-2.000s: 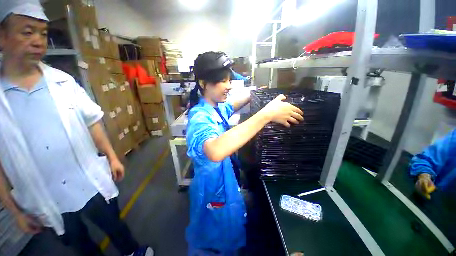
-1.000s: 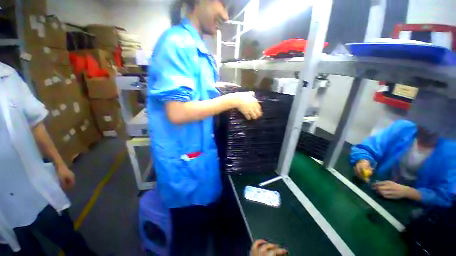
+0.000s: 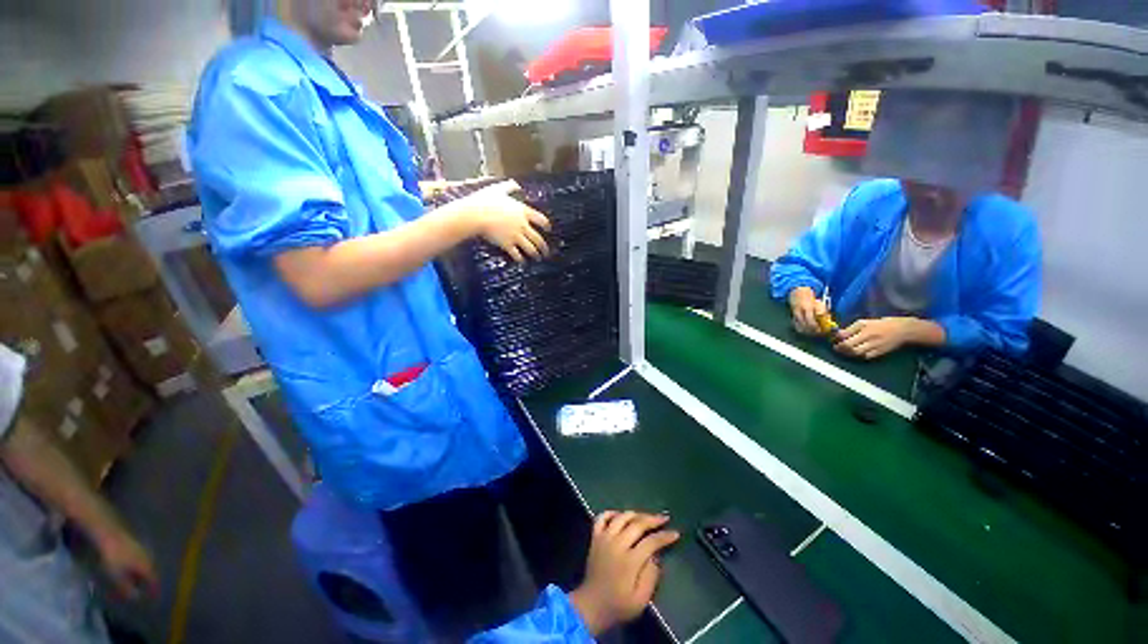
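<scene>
My left hand [image 3: 623,562], with a blue sleeve, is at the near bench edge at bottom centre. Its fingers are bent over the edge; whether they hold a small part cannot be told. A black smartphone [image 3: 774,581] lies camera side up on the bench [image 3: 667,472], right of my hand and apart from it. A whitish patterned phone case [image 3: 597,418] lies flat farther back. My right hand is not in view.
A person in blue holds a tall black tray stack [image 3: 554,296] at the far bench end. Across the green belt [image 3: 755,428], another worker holds a yellow-handled tool [image 3: 825,321]. Black trays [image 3: 1045,434] lie at right. A blue stool [image 3: 353,572] stands at lower left.
The view has swung right. My left hand, first barely visible at the bottom edge, now shows fully. The black phone and the right-hand trays have come into view.
</scene>
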